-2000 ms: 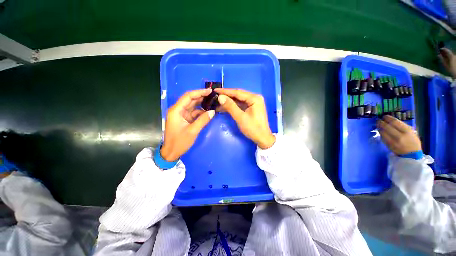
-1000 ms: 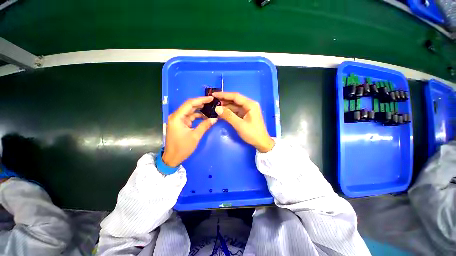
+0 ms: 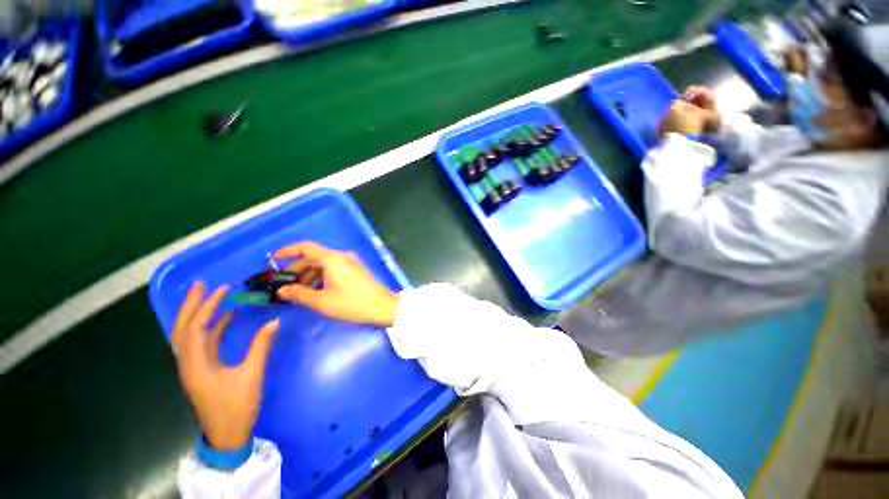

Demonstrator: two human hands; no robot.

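My right hand (image 3: 331, 283) holds a black housing (image 3: 283, 281) by its fingertips over the work tray (image 3: 331, 390). A green circuit board (image 3: 251, 298) sticks out to the left of the black parts. A second dark block beside the housing is partly hidden, and I cannot tell the two apart clearly. My left hand (image 3: 222, 363) is just left of and below the board, fingers spread, holding nothing. It wears a blue wrist strap (image 3: 224, 455). Small black parts (image 3: 374, 433) lie near the tray's near edge.
The right-hand tray (image 3: 546, 255) holds rows of black units with green strips. Beyond the white rail runs the green conveyor belt (image 3: 322, 127) with scattered units. Trays with white parts (image 3: 34, 83) stand across it. A masked person (image 3: 770, 195) works at the right over another blue tray.
The view has swung right and tilted. My left hand has let go of the housing and opened to its left. My right hand keeps hold, and a green board now shows at the black parts.
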